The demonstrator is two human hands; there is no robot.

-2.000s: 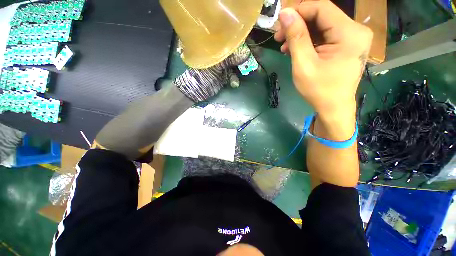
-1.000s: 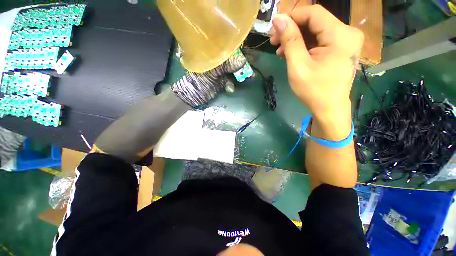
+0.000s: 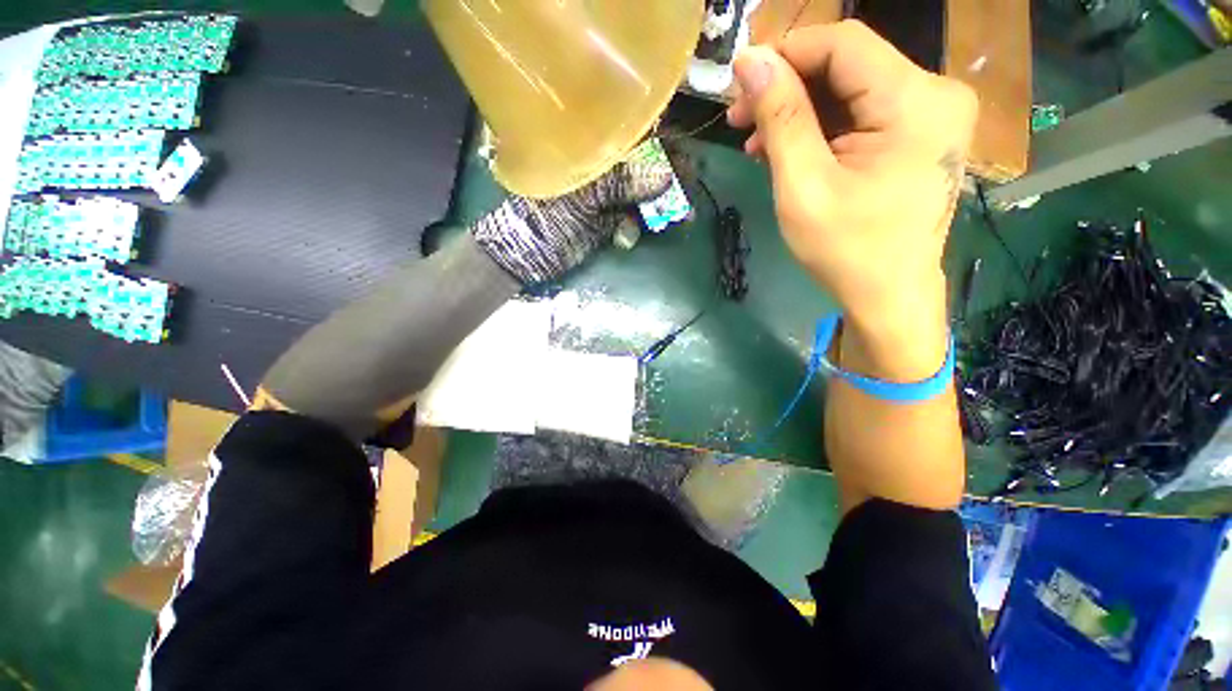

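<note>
My left hand (image 3: 574, 223), in a striped knit glove with a grey sleeve, holds a small green-and-white circuit board (image 3: 665, 205) beneath the amber translucent hood (image 3: 574, 88). The hood hides part of its fingers. A coiled black cable lead (image 3: 731, 251) hangs or lies just right of the board. My bare right hand (image 3: 858, 155) is right of the hood, thumb and index finger pinched on a very fine solder wire (image 3: 700, 128) that runs toward the hood's rim. A blue wrist strap (image 3: 892, 386) is around the right wrist. The soldering point is hidden.
Rows of board panels (image 3: 115, 162) lie on a black sheet (image 3: 318, 176) at left. White paper (image 3: 527, 378) lies at the bench's front edge. A black cable pile (image 3: 1101, 358) is at right, above a blue bin (image 3: 1115, 581). A wooden shelf (image 3: 990, 95) stands at the back.
My right hand has shifted slightly left and down since two seconds ago, still pinching the wire. The circuit board in my left hand has shifted and tilted slightly.
</note>
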